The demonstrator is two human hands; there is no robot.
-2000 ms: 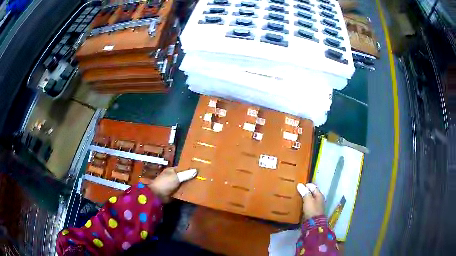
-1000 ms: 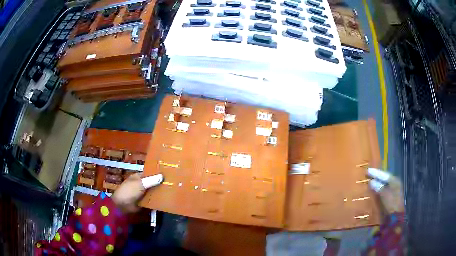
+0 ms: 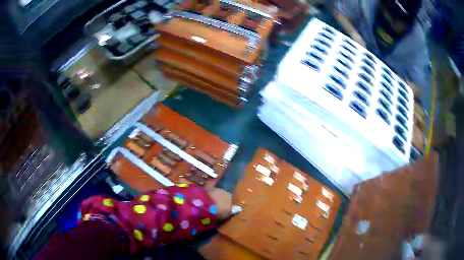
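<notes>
A flat orange-brown bakelite plate (image 3: pixel 259 216) lies in front of me, with small pale pads on its far half and a white label. My left hand (image 3: pixel 224 203) holds its left edge, white-capped thumb on top. A second flat plate (image 3: pixel 389 203) is tilted at the right, blurred. My right hand (image 3: pixel 414 248) is at its lower right, cut off and blurred; only white fingertips show clearly against the plate. An assembly jig (image 3: pixel 208 129) with two silver clamp bars lies left of the first plate, partly behind my left sleeve.
A white blister tray stack (image 3: pixel 315 132) with dark parts stands behind the plates. A loaded jig stack (image 3: pixel 203 56) stands at the back. A tray of dark parts (image 3: pixel 127 43) and a tan board (image 3: pixel 109 101) are at the left. A blurred person (image 3: pixel 402 25) seems to show at the top right.
The view has turned, so the bench appears tilted. The second plate has been lifted apart from the first and moved right with my right hand. The first plate stays at my left hand.
</notes>
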